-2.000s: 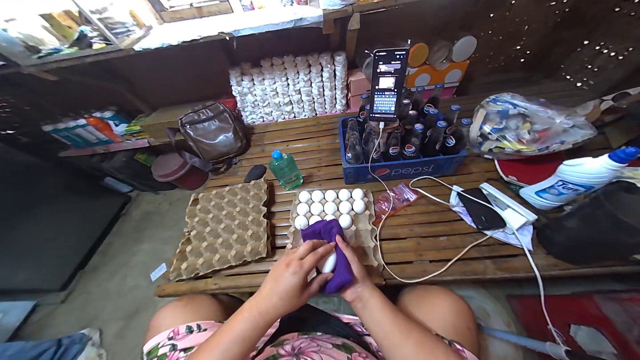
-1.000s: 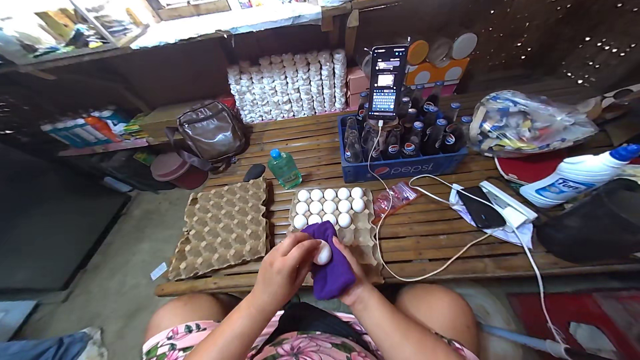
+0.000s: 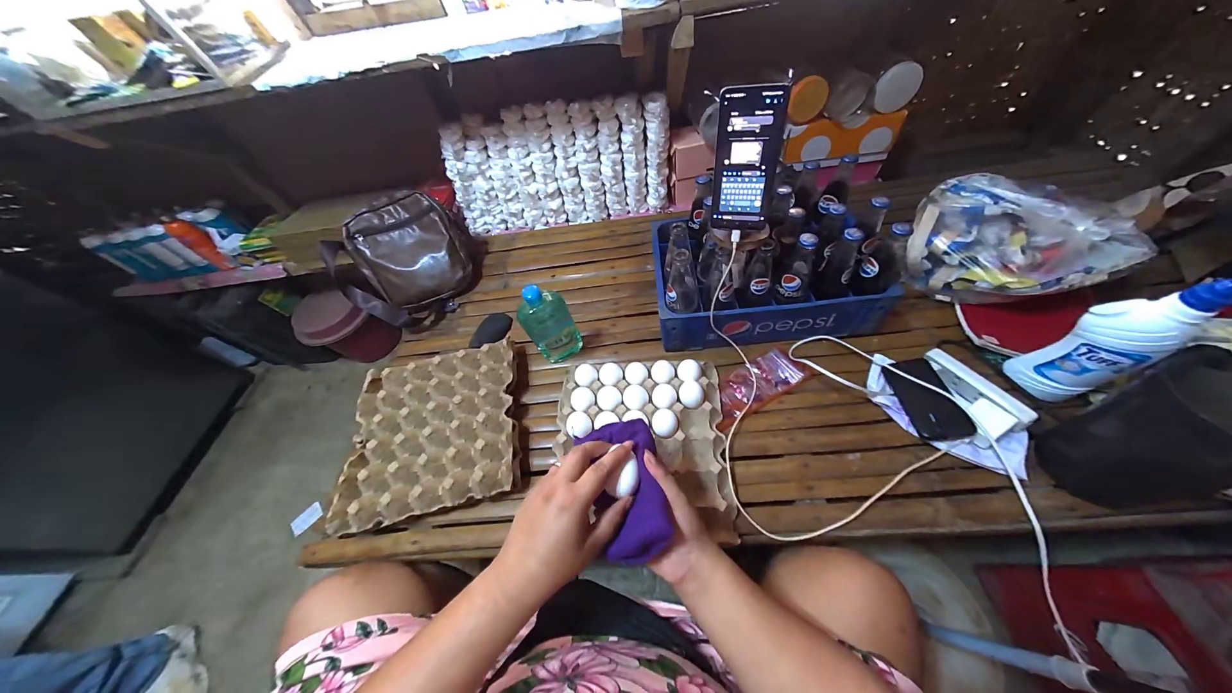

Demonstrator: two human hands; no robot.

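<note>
My left hand (image 3: pixel 563 510) grips a white egg (image 3: pixel 625 476) with its fingertips. Under the egg lies a purple cloth (image 3: pixel 643 529), held from the right and below by my right hand (image 3: pixel 681 525). Both hands are over the near part of a cardboard egg tray (image 3: pixel 707 452), whose far rows hold several white eggs (image 3: pixel 635 396); the cloth partly hides the nearest row. To the left sits another cardboard egg tray (image 3: pixel 433 433), with no eggs visible in it.
On the slatted bamboo table (image 3: pixel 828 481) stand a green liquid bottle (image 3: pixel 550 325), a blue crate of cola bottles (image 3: pixel 780 327) and an upright phone (image 3: pixel 749 159). White cables, a power bank (image 3: pixel 929 397), a white cleaner bottle (image 3: pixel 1107 346) and a filled plastic bag (image 3: pixel 1030 236) are at the right.
The egg and purple cloth have shifted and turned in my hands. The egg is more exposed now than in the earliest frame. The trays have stayed in place.
</note>
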